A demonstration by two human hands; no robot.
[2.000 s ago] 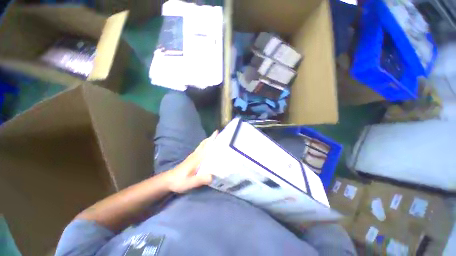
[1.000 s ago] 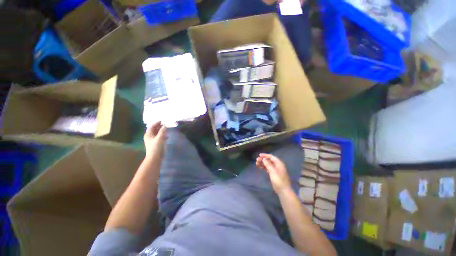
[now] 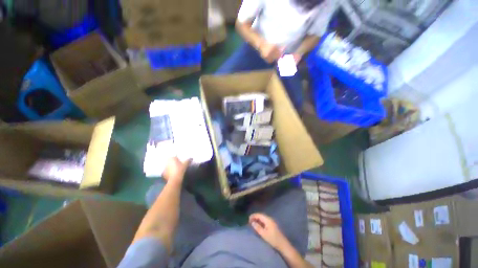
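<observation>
The stack of flat white box blanks (image 3: 183,128), with a dark text panel at its left, lies just beyond my knees. My left hand (image 3: 176,168) is at the near edge of the stack, over the white sheets; whether its fingers grip a sheet is too blurred to tell. My right hand (image 3: 263,227) is over my right thigh, holding nothing, fingers loosely curled and apart. The large open carton (image 3: 297,131) stands right of the stack, with white and dark product boxes (image 3: 259,131) inside above jumbled pale blue pieces (image 3: 238,161).
A blue crate (image 3: 348,225) with rows of cream packs is beside my right leg. An open carton (image 3: 112,225) stands near left, a smaller carton (image 3: 98,152) beyond it. A person (image 3: 283,26) in a white top sits ahead. Stacked blue crates (image 3: 340,112) stand at far right.
The white box held two seconds ago has left my hands; another box now shows in the large carton. My left hand has moved onto the blanks. The view has tilted up.
</observation>
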